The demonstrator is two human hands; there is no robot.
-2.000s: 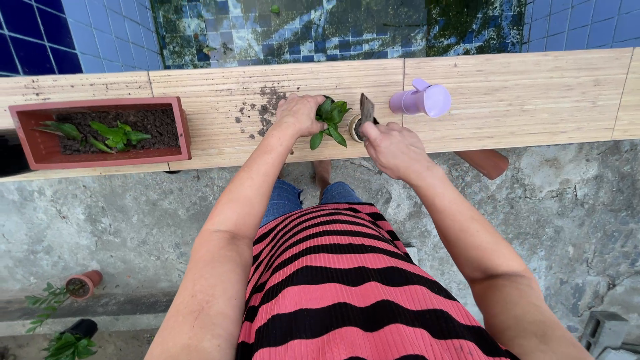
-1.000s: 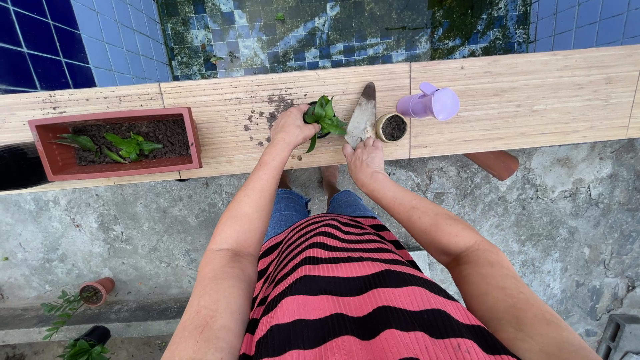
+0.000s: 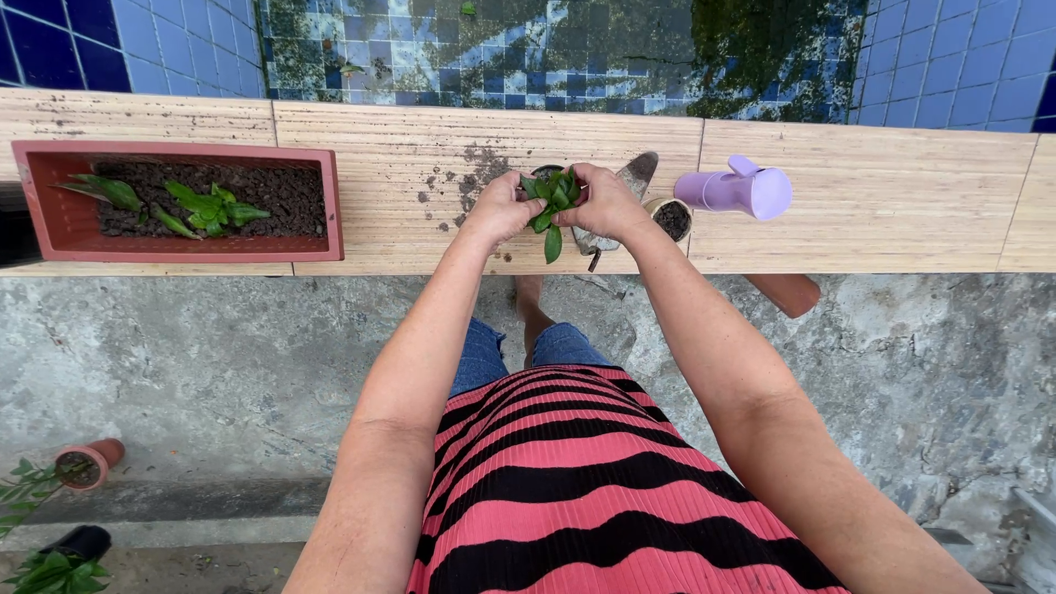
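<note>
A small leafy green plant (image 3: 551, 200) in a dark pot sits between my two hands over the tiled ledge. My left hand (image 3: 505, 206) grips it from the left, thumb on the leaves. From the other side my right hand (image 3: 601, 202) has its fingers closed on the leaves. The pot is mostly hidden by leaves and fingers. Partly under my right hand, a garden trowel (image 3: 638, 172) lies on the ledge, its blade tip pointing away from me. Just right of it stands a small pale pot of soil (image 3: 672, 219).
A lilac plastic jug (image 3: 734, 191) lies to the right. At the left is a reddish rectangular planter (image 3: 337, 206) with soil and green plants. Loose soil (image 3: 487, 169) is scattered on the ledge (image 3: 866, 198). A tiled pool (image 3: 495, 49) borders its far side.
My right hand held the trowel by the small pale pot two seconds ago; it has let go of the trowel and moved left to the leafy plant. My left hand stays at the plant.
</note>
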